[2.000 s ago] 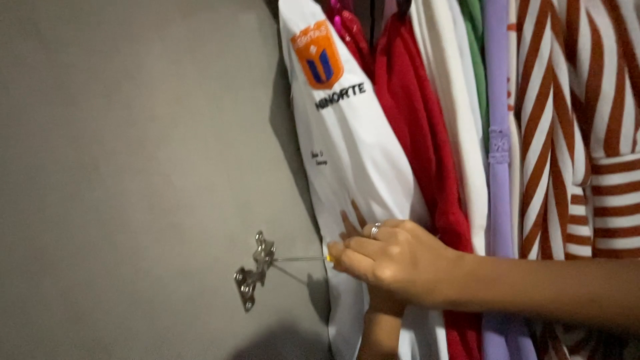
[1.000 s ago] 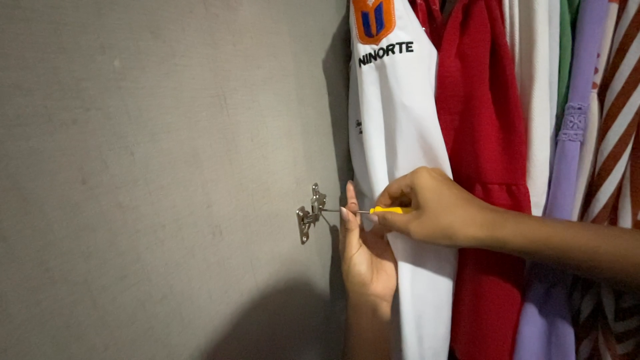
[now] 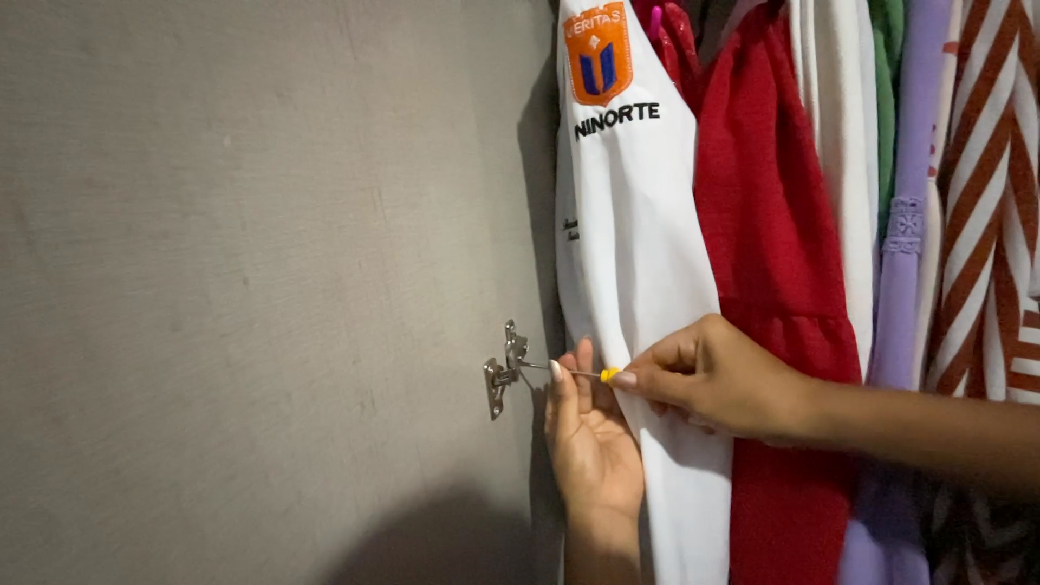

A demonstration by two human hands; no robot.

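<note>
A metal cabinet hinge (image 3: 505, 370) is fixed on the grey panel. The thin shaft of a screwdriver (image 3: 608, 374) with a yellow handle runs level to the hinge, its tip at the hinge's screw area. My right hand (image 3: 715, 378) grips the yellow handle, most of which the fingers hide. My left hand (image 3: 597, 439) is palm up beside the hinge, with the thumb and a finger around the shaft; whether they press on it cannot be told. Behind both hands hangs a white garment (image 3: 650, 244) with an orange badge and black lettering.
The grey panel (image 3: 284, 244) fills the left side. To the right hang a red garment (image 3: 772, 203), a white one (image 3: 837, 162), a lilac one (image 3: 902, 301) and a brown-and-white striped one (image 3: 983, 203), close behind the hands and right forearm.
Two seconds ago my right hand covered most of my left hand and the handle. Now the left hand shows beside the shaft. The view has shifted.
</note>
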